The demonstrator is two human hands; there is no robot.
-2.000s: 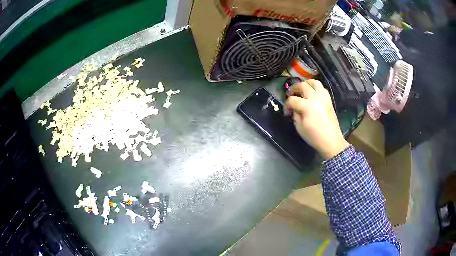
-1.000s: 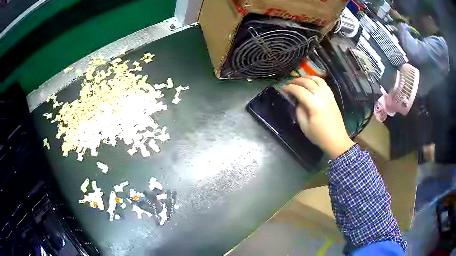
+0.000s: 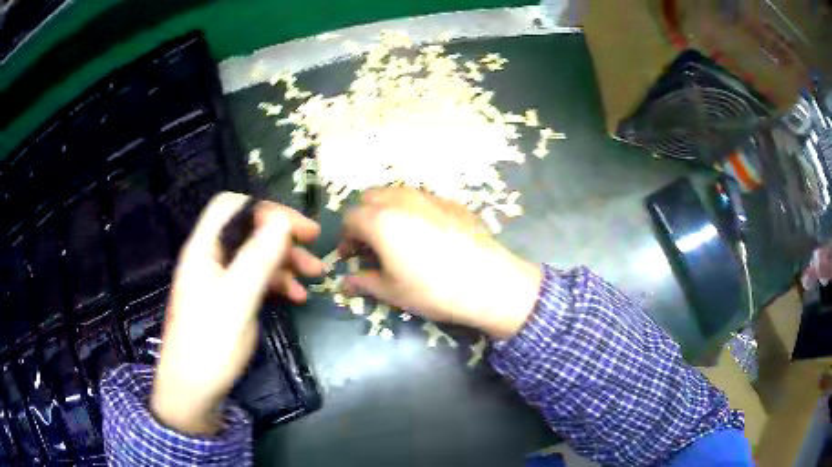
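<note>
Small cream-white pieces lie in a large loose pile. A smaller group of pale pieces lies nearer me, partly behind my right hand. My left hand is over the right edge of the black tray, its fingers curled toward my right hand. A dark patch shows between its thumb and fingers; I cannot tell if it is a held part or a gap. My right hand is at the pile's near edge, fingertips bent toward the left hand. Small pale bits show between the fingertips, blurred; whether they are held is unclear.
The glossy black pocketed tray fills the left side. A smartphone lies at right with a thin cable beside it. A round fan grille and cardboard box stand at upper right. A green strip with pale edge runs behind.
The view has turned left, showing more of the tray. My right hand has left the phone and moved to the pile. My left hand has come into view.
</note>
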